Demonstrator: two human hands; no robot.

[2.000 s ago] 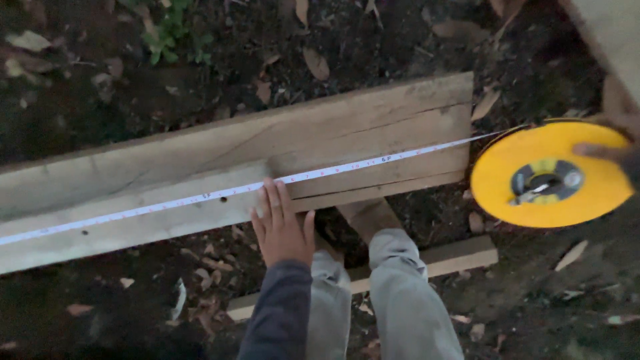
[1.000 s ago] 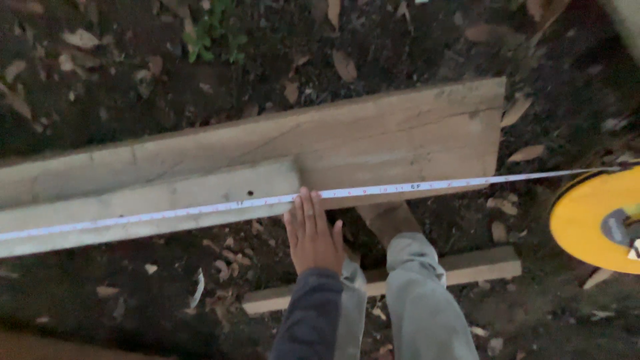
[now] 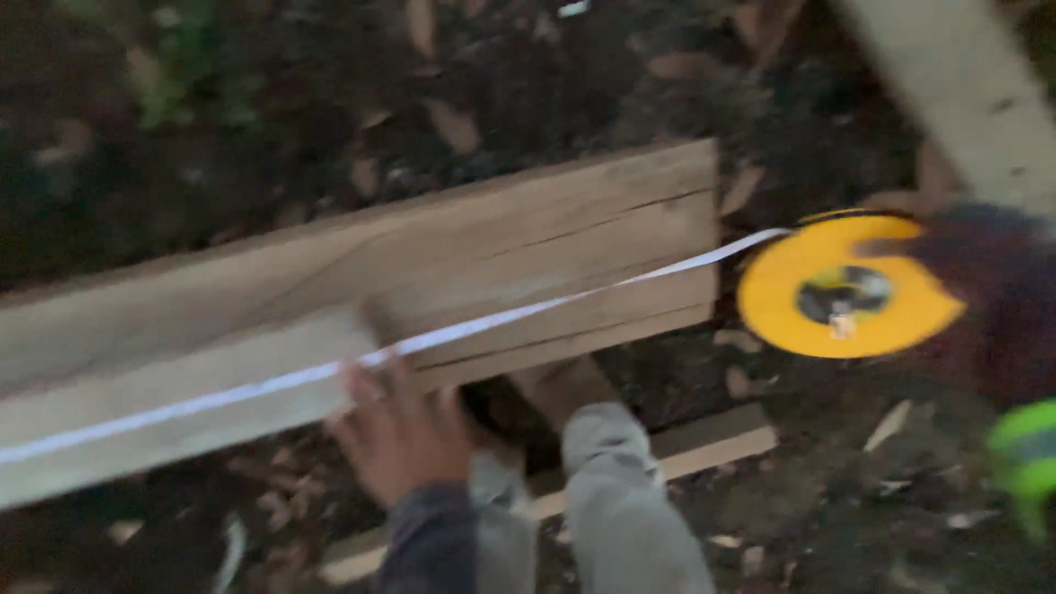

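Observation:
Palm down, my left hand (image 3: 404, 437) rests its fingertips on the white measuring tape (image 3: 487, 323) at the end of the upper wooden board (image 3: 272, 355). Its fingers are slightly apart and do not close around anything. Beneath the upper board lies a wider, cracked plank (image 3: 569, 231). The tape runs along both boards to a yellow open-reel tape measure (image 3: 775, 305) beyond the plank's right end. A blurred hand (image 3: 887, 246), apparently another person's, is on the reel, with a dark shape beside it. My right hand cannot be seen.
My trouser legs (image 3: 619, 495) and a foot (image 3: 565, 388) are just below the plank. A short wooden strip (image 3: 718, 441) lies behind the legs. Another board (image 3: 965, 91) slants across the upper right. Bright green fabric (image 3: 1027, 454) shows at the right edge; dry leaves cover the soil.
The reel, partly out of view one second ago, is now nearer the plank's end. The tape beside it was straight and now curves. My left hand remains by the upper board's end.

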